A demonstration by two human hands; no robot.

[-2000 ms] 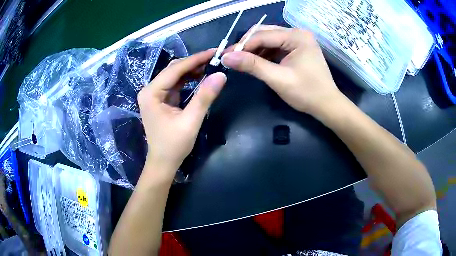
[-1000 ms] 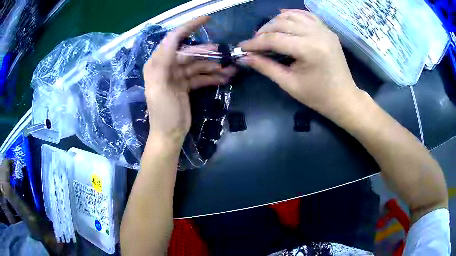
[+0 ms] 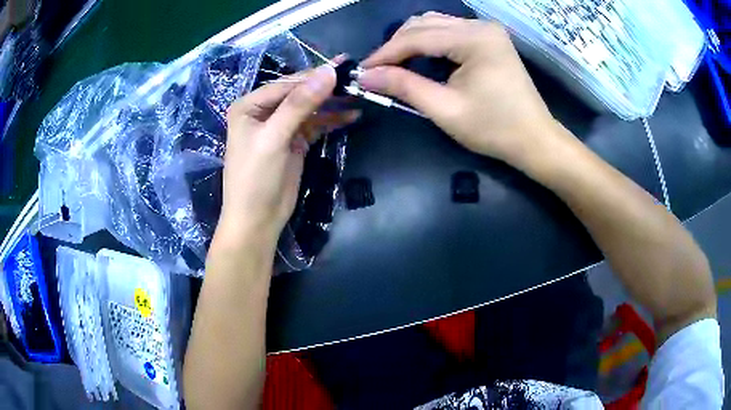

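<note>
A black block [image 3: 345, 78] is between my hands near the top middle. My left hand [image 3: 276, 136] pinches its left side, and a thin lead runs up-left from there. My right hand [image 3: 461, 92] pinches a white collar at the block's right side. A white stem part [image 3: 375, 98] points down-right from the block, under my right fingers. How deep the parts sit in the block is hidden by the fingers. Two more black blocks lie singly on the table, one on the left [image 3: 359, 193] and one on the right [image 3: 465, 186].
A crinkled clear bag [image 3: 144, 160] of dark pieces lies at left on the dark table [image 3: 449, 264]. A tub of white stems [image 3: 593, 48] is at upper right. A labelled tub [image 3: 136, 320] and ridged stack [image 3: 82, 320] are lower left. Blue bins [image 3: 30, 300] show at both edges.
The left loose block came into view between two and one seconds ago. The stems have swung from pointing up to lying across, slanting down-right. My left fingers have closed back onto the block.
</note>
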